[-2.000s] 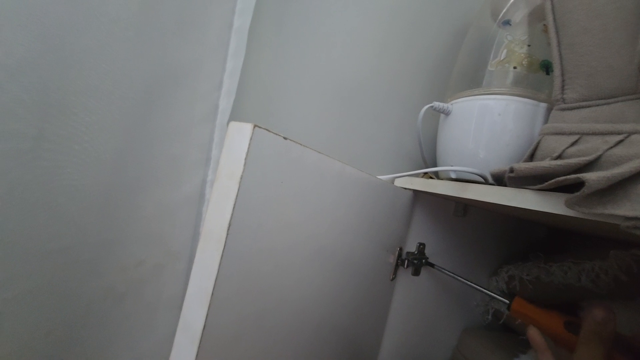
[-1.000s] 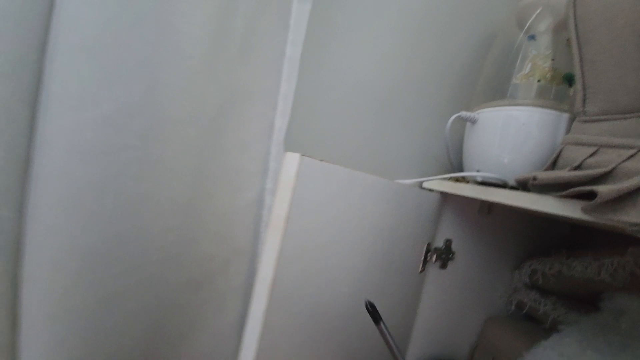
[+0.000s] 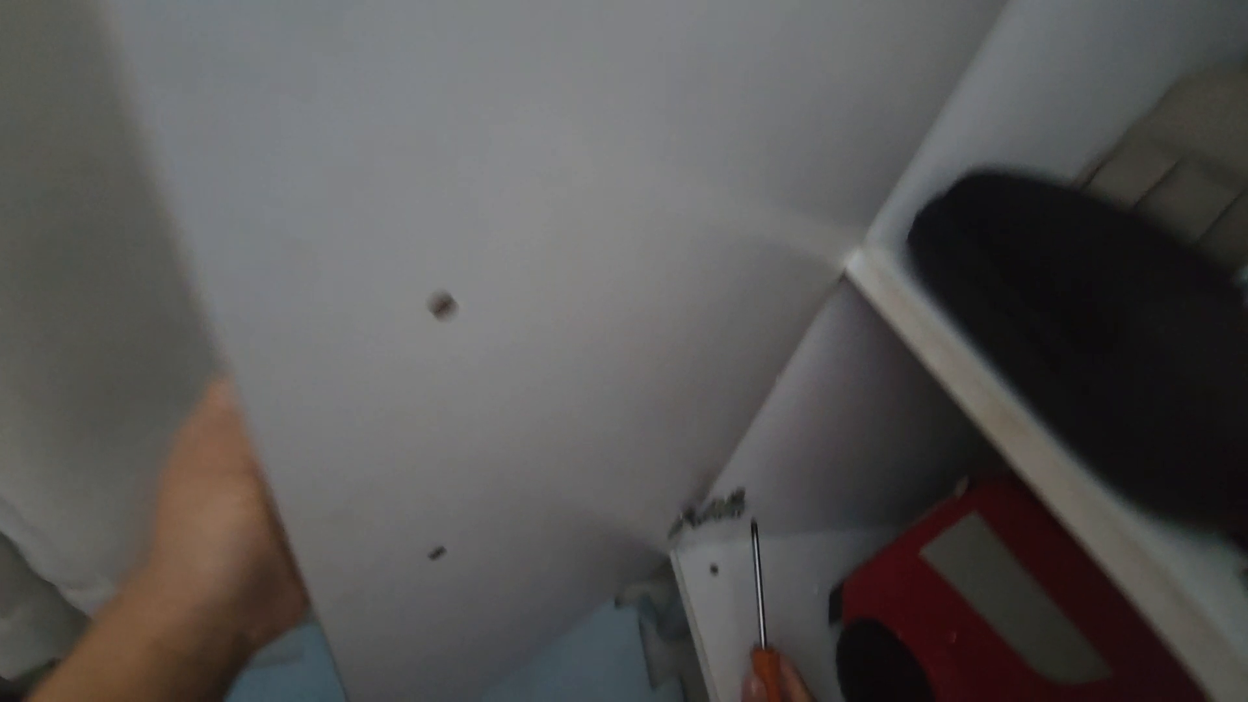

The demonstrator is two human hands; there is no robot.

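My left hand (image 3: 219, 526) is at the outer edge of a white cabinet door (image 3: 546, 390), its fingers hidden behind the panel. At the bottom, my right hand (image 3: 795, 682) holds a screwdriver (image 3: 766, 663) by its orange handle, with the shaft pointing up. Just left of and above the screwdriver's tip, a metal cabinet hinge (image 3: 717, 509) joins the door to the cabinet's side wall; whether they touch is not clear. Two small dark marks or holes show on the door's face.
A shelf edge (image 3: 975, 409) slants down to the right, with a dark rounded object (image 3: 1082, 331) on it. Below stands a red object with a grey panel (image 3: 1053, 634). Beige fabric (image 3: 1180, 156) lies at the upper right, and light-blue material (image 3: 575, 653) shows beneath the door.
The view has swung strongly to a lower part of the cabinet. My left hand has come into view at the door's edge. The screwdriver, at a hinge two seconds ago, was off it one second ago.
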